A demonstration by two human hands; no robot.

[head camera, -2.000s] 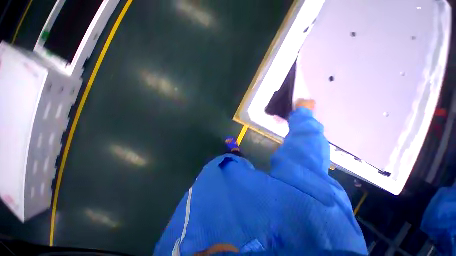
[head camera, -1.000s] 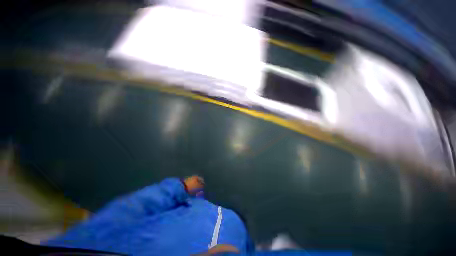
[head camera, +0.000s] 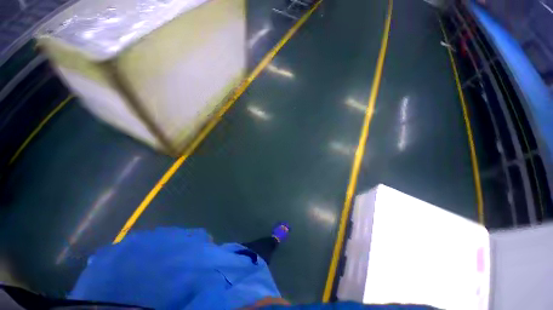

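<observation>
No hand of mine can be made out. A small skin-coloured patch is cut off by the bottom edge, and I cannot tell what it is. Nearest in front is a white foam stack [head camera: 424,254] at the lower right, its top very bright and its left side slotted. A large pale block or stack [head camera: 191,72] stands at the upper left, with yellowish edges and shiny clear film [head camera: 121,27] on top.
Glossy green floor [head camera: 291,151] with yellow lines [head camera: 364,133] runs between the stacks. My blue garment and one purple shoe [head camera: 281,232] are at the bottom. Dark rails and a long blue band [head camera: 515,66] are at the right. A paler white surface [head camera: 521,266] adjoins the foam stack.
The view has swung away from the white tray with the dark sheet and now looks along the aisle. The hand seen earlier has left the view. The film-topped stack has come in.
</observation>
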